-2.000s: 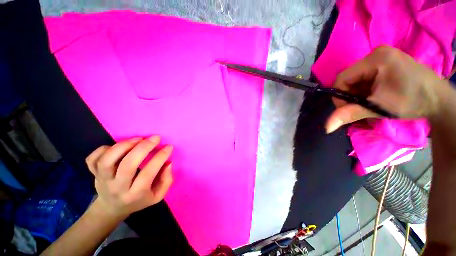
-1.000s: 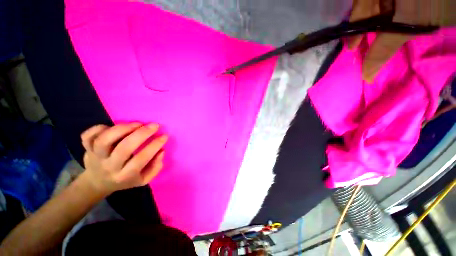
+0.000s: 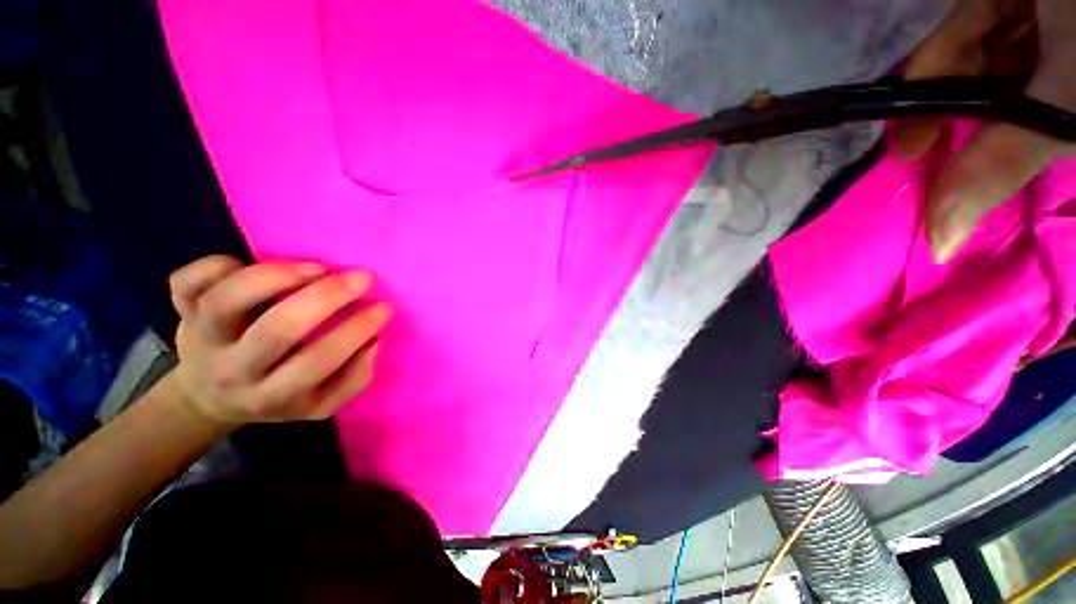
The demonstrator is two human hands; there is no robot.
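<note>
A flat pink fabric panel (image 3: 448,271) lies on whitish-grey interfacing (image 3: 661,271), with thin curved and straight lines showing on it. My left hand (image 3: 277,342) rests on the panel's left edge, fingers bent, holding nothing. My right hand (image 3: 991,153), cut off by the upper right edge, holds black tailor's shears (image 3: 791,118). The blades look closed, pointing left, with the tip on or just above the panel near its upper middle. Whether the tip touches the cloth I cannot tell.
A crumpled pink fabric heap (image 3: 920,342) lies at the right on the black table cover (image 3: 708,413). A ribbed grey duct (image 3: 838,543) and hoses are below it. A red part (image 3: 519,578) is at the table's near edge. A blue basket (image 3: 53,354) is at the left.
The view has turned and shifted, so the panel appears more slanted. The shears' tip has stayed near the same area of the panel, their handles now lying farther right. My left hand remains on the left edge.
</note>
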